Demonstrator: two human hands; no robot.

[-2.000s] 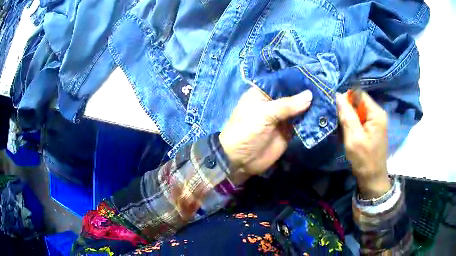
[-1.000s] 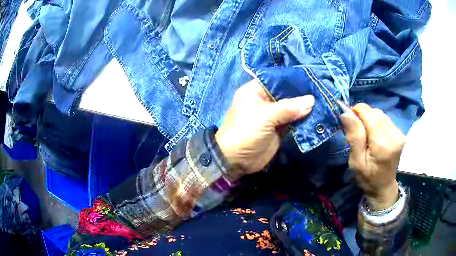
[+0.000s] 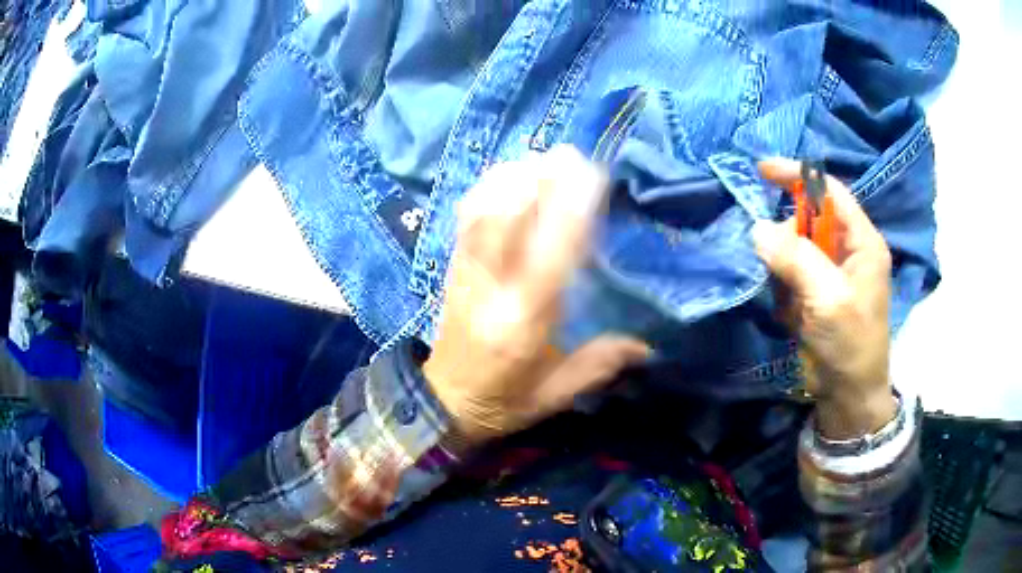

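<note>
A blue denim garment (image 3: 684, 56) lies spread before me, its cuff end bunched and folded between my hands. My left hand (image 3: 521, 297) is blurred, its fingers raised and thumb apart over the left side of the cuff; whether it grips the cloth is unclear. My right hand (image 3: 835, 269) holds thread snips (image 3: 816, 213) with an orange-red handle and a dark upper part; the blades cannot be made out. Its thumb and finger are at the right edge of the folded denim (image 3: 740, 185).
More denim (image 3: 196, 101) is heaped at the left. A white tabletop (image 3: 975, 224) shows at the right and in a gap at the left. Blue crates (image 3: 157, 431) stand below the table at the left. A dark green crate (image 3: 969, 481) is at the lower right.
My left hand has moved left and its fingers have opened from their pinch on the cuff. The cuff has folded over and its snap no longer shows. The orange-red snips are plainer in my right hand.
</note>
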